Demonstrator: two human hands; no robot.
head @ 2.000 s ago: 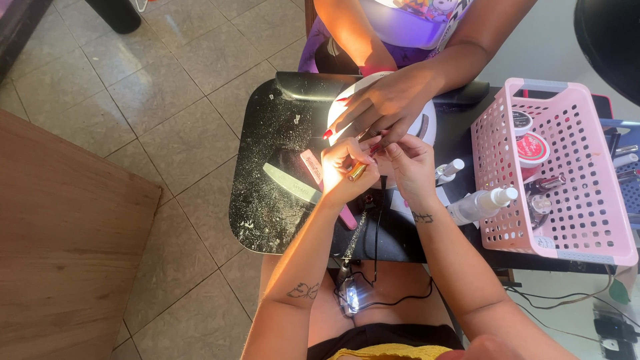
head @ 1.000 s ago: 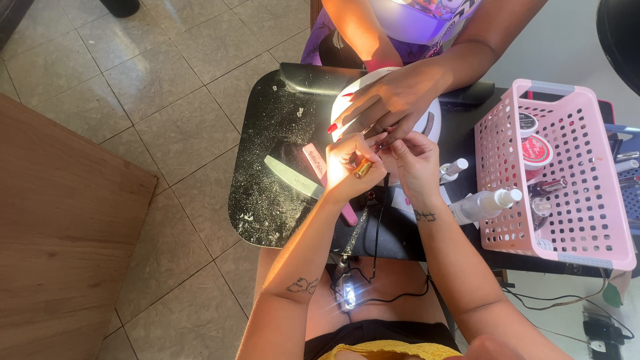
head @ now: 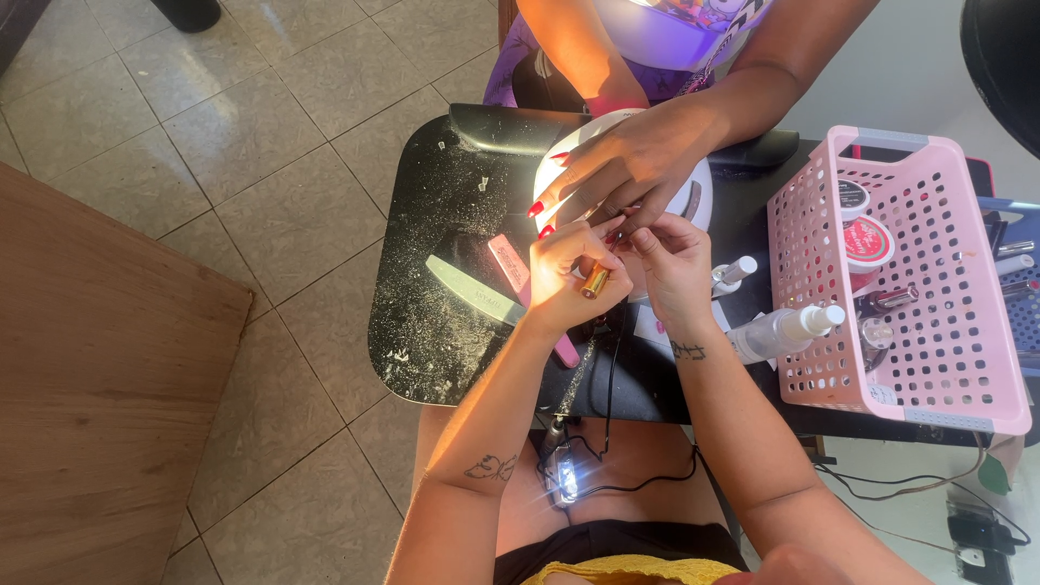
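Observation:
My left hand (head: pixel 575 272) is at the middle of the black table, its fingers closed around a gold-capped nail brush (head: pixel 595 281), whose tip is hidden among the fingers. Beside it my right hand (head: pixel 676 262) holds a finger of the other person's hand (head: pixel 642 154), which has red nails and lies over a round white nail lamp (head: pixel 691 199). Below and left of that hand, a pale green nail file (head: pixel 471 290) and a pink nail file (head: pixel 510 262) lie on the table, partly behind my left hand and forearm.
A pink perforated basket (head: pixel 959 284) with jars and bottles stands at the right. Near it are a clear spray bottle (head: pixel 780 335) and a small white-capped bottle (head: pixel 731 275). Whitish dust covers the left of the black table (head: pixel 418 341). A cable (head: pixel 611 382) hangs over the near edge by a lit device (head: pixel 566 475).

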